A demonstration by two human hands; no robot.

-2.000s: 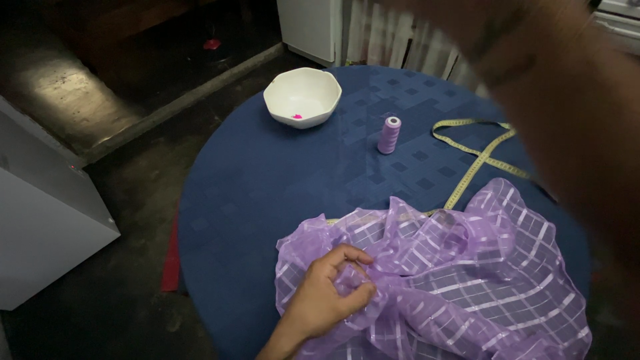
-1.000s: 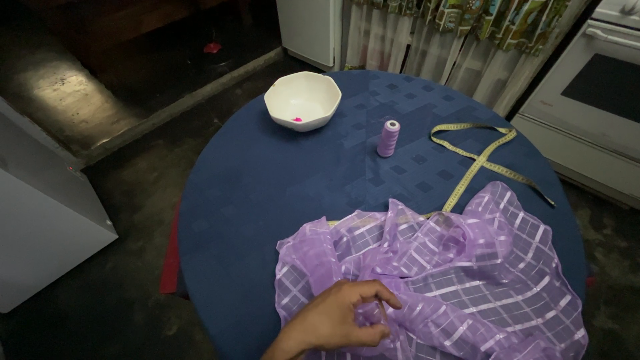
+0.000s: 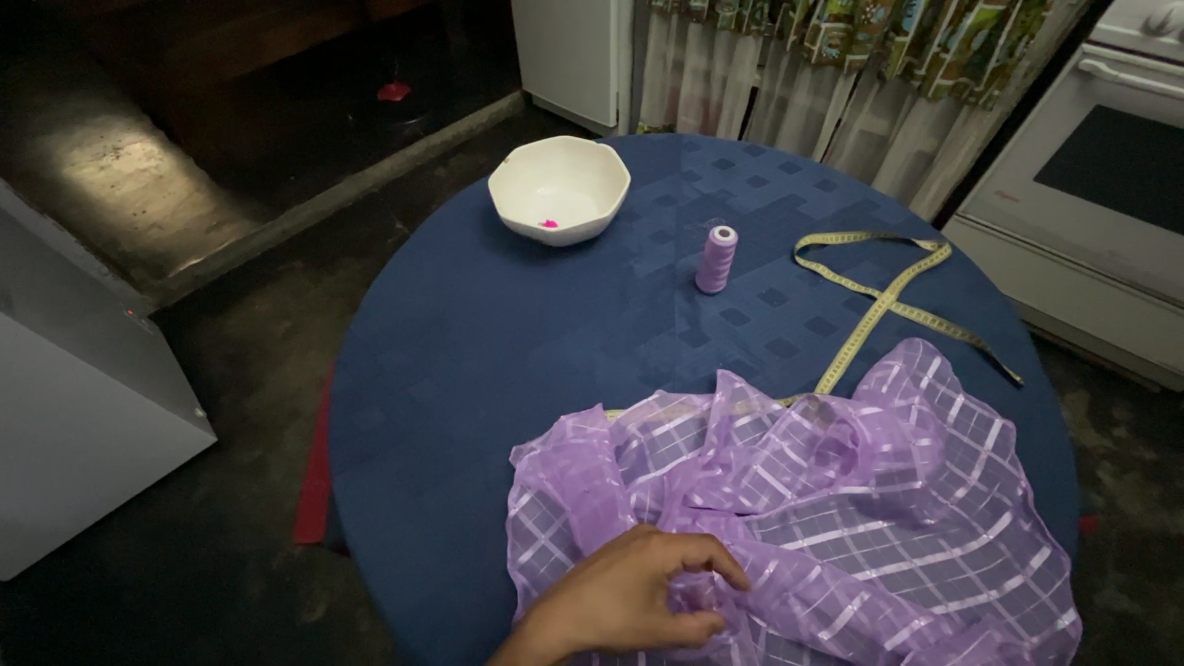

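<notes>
A sheer lilac fabric with a white check pattern (image 3: 888,546) lies bunched on the near part of the round table. My left hand (image 3: 638,592) comes in from the bottom and rests on its folds, thumb and index finger apart, with fabric visible in the gap between them. The other fingers are mostly hidden. My right hand is out of view. Beyond the fabric, a cone of lilac thread (image 3: 717,261) stands upright. A yellow tape measure (image 3: 860,328) lies looped and crossed at the right, part of it running under the fabric's far edge.
The table has a blue patterned tablecloth (image 3: 462,370). A white octagonal bowl (image 3: 560,190) with a small pink piece inside stands near the far edge. Behind are a curtain (image 3: 795,92) and a white oven (image 3: 1091,185). A grey cabinet-like appliance (image 3: 83,416) is at the left.
The raised forearm at the upper right two seconds ago has left the view. My left hand has moved a little right and nearer over the fabric, and its thumb and index finger are wider apart.
</notes>
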